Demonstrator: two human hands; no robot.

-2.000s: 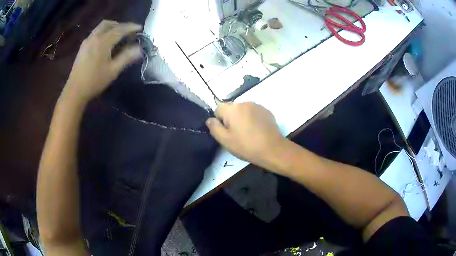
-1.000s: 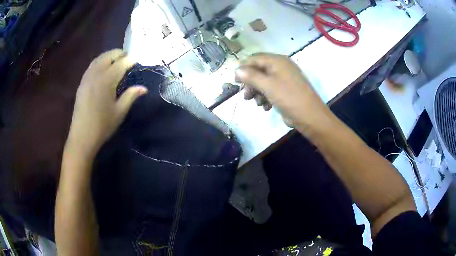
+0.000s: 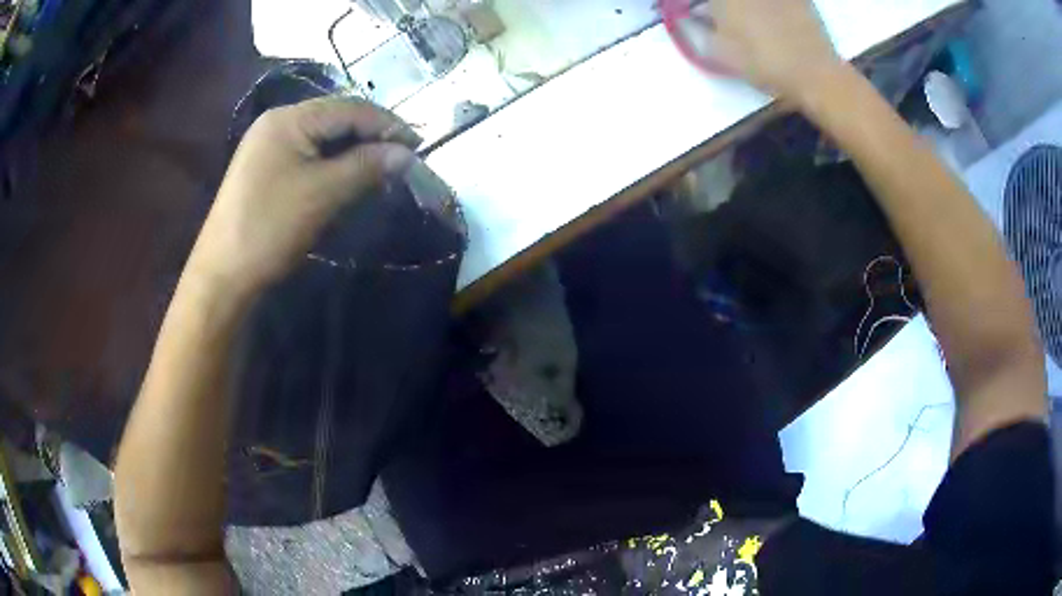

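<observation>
The dark denim garment [image 3: 361, 361] covers the left of the table and hangs over its front edge, with a thin whitish overlocked edge along its opening. My left hand [image 3: 320, 175] pinches the cloth at the opening, thumb against fingers. My right hand [image 3: 757, 41] is at the top of the view, over the red scissors handles [image 3: 689, 37]. The hand hides most of the scissors, and whether its fingers close on them cannot be told.
The metal needle plate area [image 3: 437, 44] is at the top of the white table [image 3: 582, 146], which has a wooden front edge. A grey fan [image 3: 1036, 221] stands at the far right. A white surface with a thin cord is at lower right.
My right hand has moved from near the needle plate out to the scissors. My left hand has closed from a spread pose to a pinch on the cloth. The view has shifted.
</observation>
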